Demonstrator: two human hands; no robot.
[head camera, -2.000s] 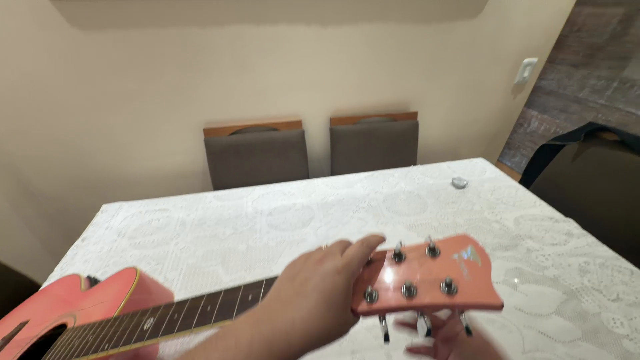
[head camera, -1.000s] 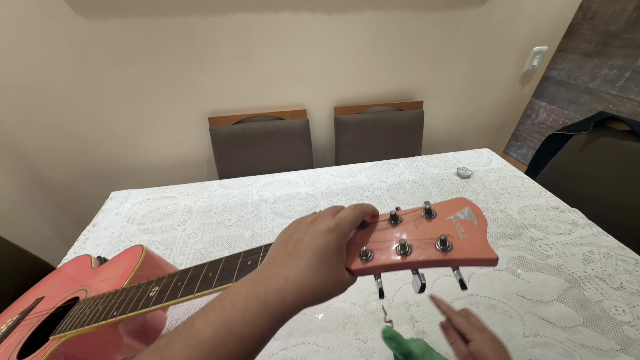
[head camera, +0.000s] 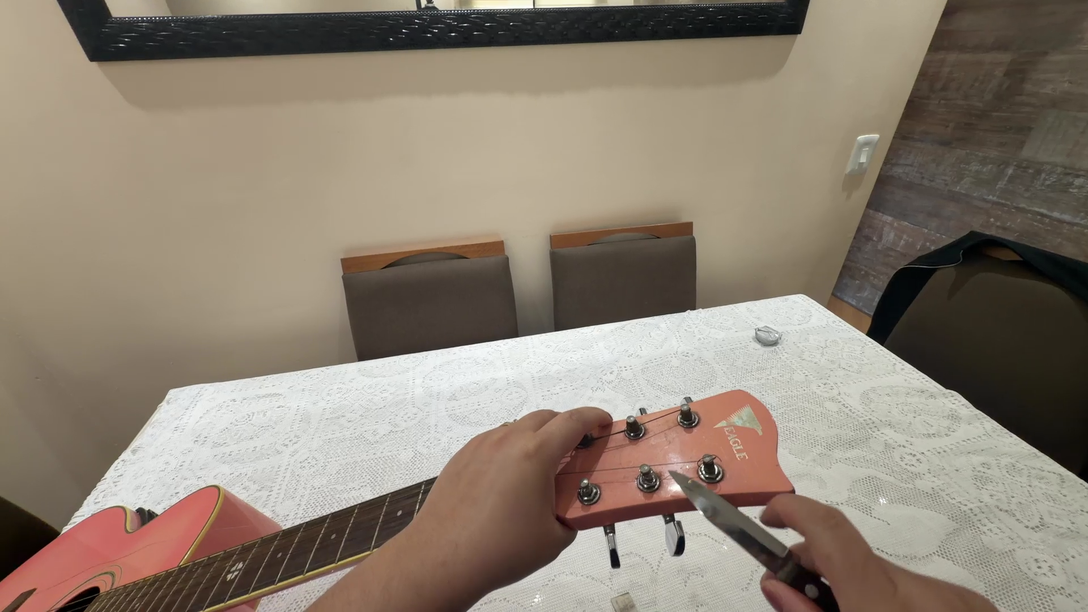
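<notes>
My left hand grips the neck of a pink acoustic guitar beside the nut, its fingers over the lower edge of the headstock. Metal tuning posts with strings stand on the headstock face. In my right hand is a small knife with a dark riveted handle; its tip lies over the headstock between two tuning posts. Chrome tuning pegs stick out below the near edge. The guitar body is at the lower left, partly out of view, and the fretboard runs up to my left hand.
A white lace tablecloth covers the table, with a small silvery object near its far right corner. A small pale item lies at the bottom edge. Two chairs stand against the wall; another chair is at the right.
The knife is now in my right hand over the headstock; one second ago a green thing showed near that hand. My left hand still grips the neck. The view has tilted up.
</notes>
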